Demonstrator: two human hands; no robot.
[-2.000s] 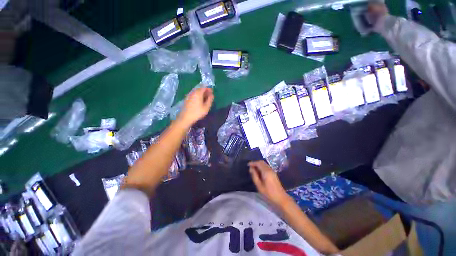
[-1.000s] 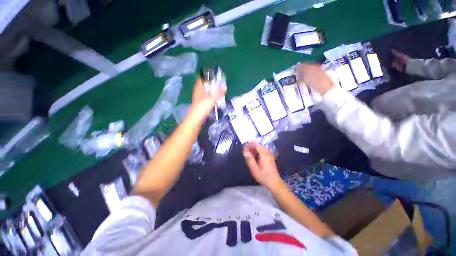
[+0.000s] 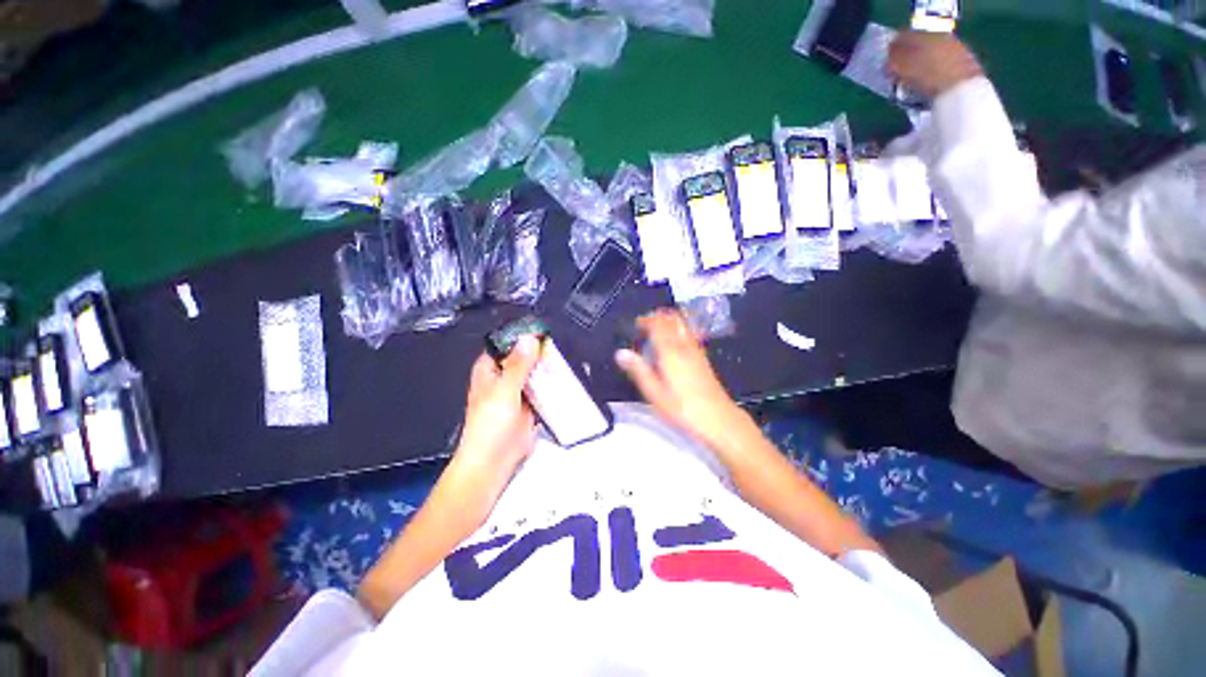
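Observation:
My left hand [image 3: 500, 397] holds an open power bank unit [image 3: 566, 394], a black tray with a white cell, tilted in front of my chest. Its dark end with the circuit board points up and left, partly under my thumb. My right hand [image 3: 672, 360] is a little to the right of the unit, fingers apart, holding nothing visible. A black top cover [image 3: 602, 282] lies on the black mat [image 3: 397, 397] just beyond my hands. Bagged dark covers [image 3: 430, 262] are bunched left of it. Open units in a row [image 3: 712, 221] lie on bubble bags to the right.
Bagged units [image 3: 95, 397] are stacked at far left, near a flat bubble bag [image 3: 292, 364]. Clear bags [image 3: 509, 126] lie on the green belt [image 3: 423, 79]. Another person's arm [image 3: 1012, 199] reaches over the row at right. A red bin [image 3: 192, 575] and a carton [image 3: 985, 608] are below.
My left hand has come back from the belt with the unit, which has left its bag, and now holds it near my chest. My right hand stays close by. The neighbour's hand has moved to the belt.

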